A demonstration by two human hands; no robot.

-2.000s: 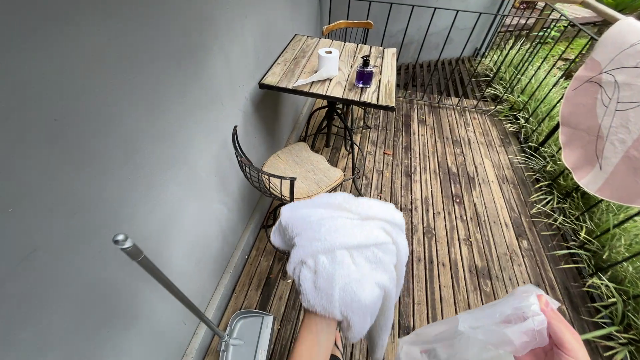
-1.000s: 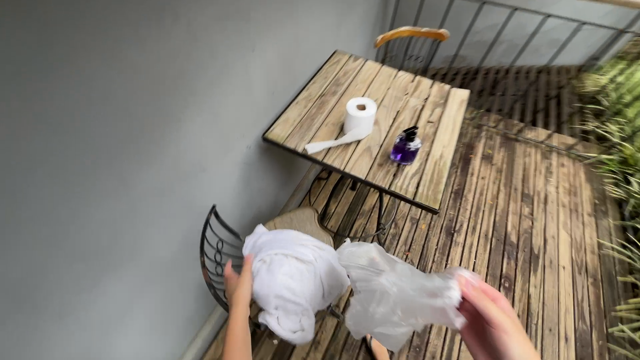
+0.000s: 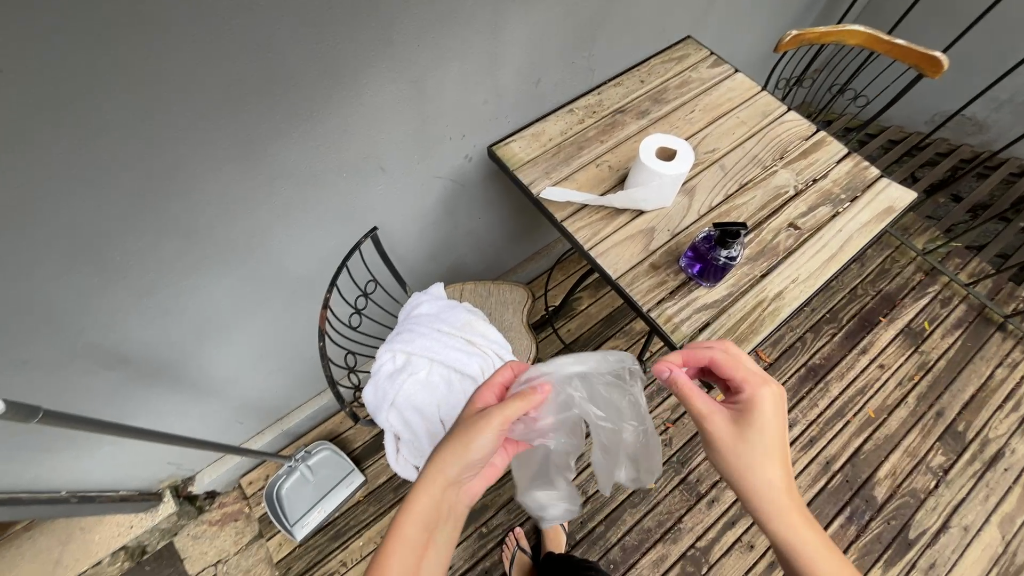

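Observation:
My left hand (image 3: 488, 428) pinches a translucent plastic bag (image 3: 560, 416) between thumb and fingers, and the bag hangs down in front of me. The thumb and forefinger of my right hand (image 3: 732, 400) meet at the bag's upper right edge; whether they grip it is hard to see. A bunched white towel (image 3: 432, 360) rests on the seat of the near chair, just left of my left hand. On the wooden table (image 3: 800, 176), a white paper roll (image 3: 662, 164) stands with its loose end trailing left, and a bottle of purple liquid (image 3: 712, 254) stands nearer me.
The near chair (image 3: 500, 312) has a curved black metal back by the grey wall. A long-handled grey dustpan (image 3: 314, 488) is on the plank deck at lower left. Another chair (image 3: 864, 48) with a wooden top rail stands behind the table, near a black metal railing.
The towel, over my left arm two seconds ago, now lies on the chair. My left hand has let it go and moved right to the plastic bag. The view has moved closer to the table.

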